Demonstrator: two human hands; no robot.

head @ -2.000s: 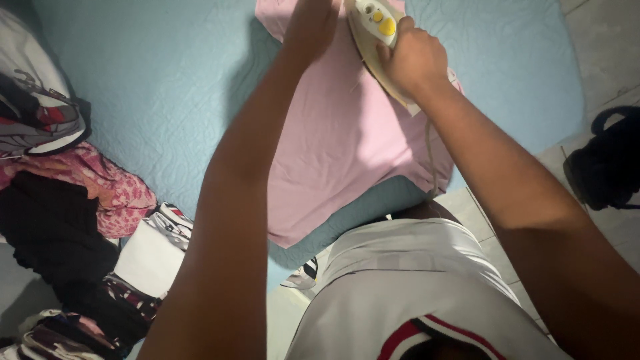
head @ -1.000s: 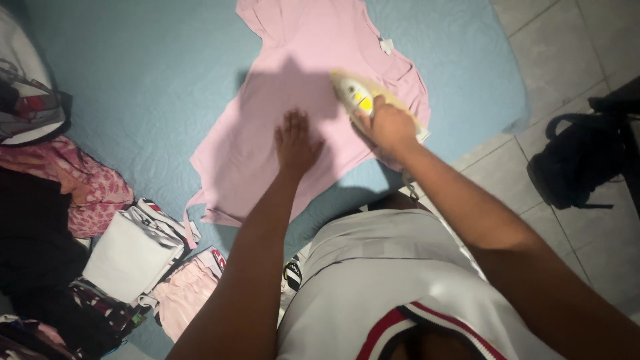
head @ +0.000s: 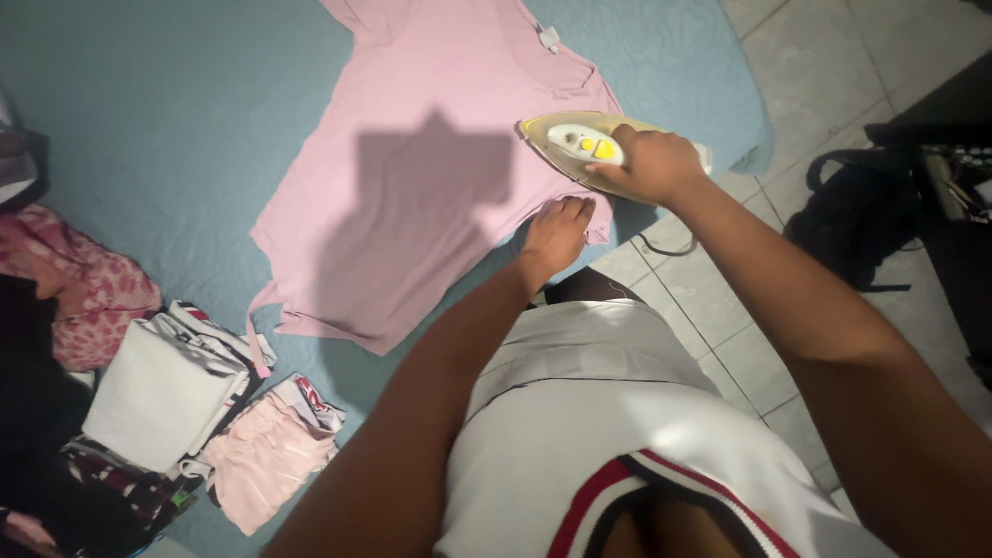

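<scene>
A pink short-sleeved shirt lies spread on a blue bed sheet, its neckline and white tag toward the upper right. My right hand is closed around the handle of a clothes iron with a yellowish soleplate rim and yellow buttons. The iron rests over the shirt's right part, its tip pointing left. Just below the iron, my left hand lies with its fingers on the shirt's near edge, by the sleeve; it grips nothing that I can see. A dark shadow falls across the middle of the shirt.
Folded white clothes, a folded light pink garment, a pink patterned cloth and black fabric are heaped on the left. Beyond the bed's right edge are floor tiles, a black backpack and dark furniture. The iron's cord hangs below it.
My left hand has moved right, from the middle of the shirt to its near edge by the sleeve. The iron stays in my right hand. More of the shirt shows than two seconds ago.
</scene>
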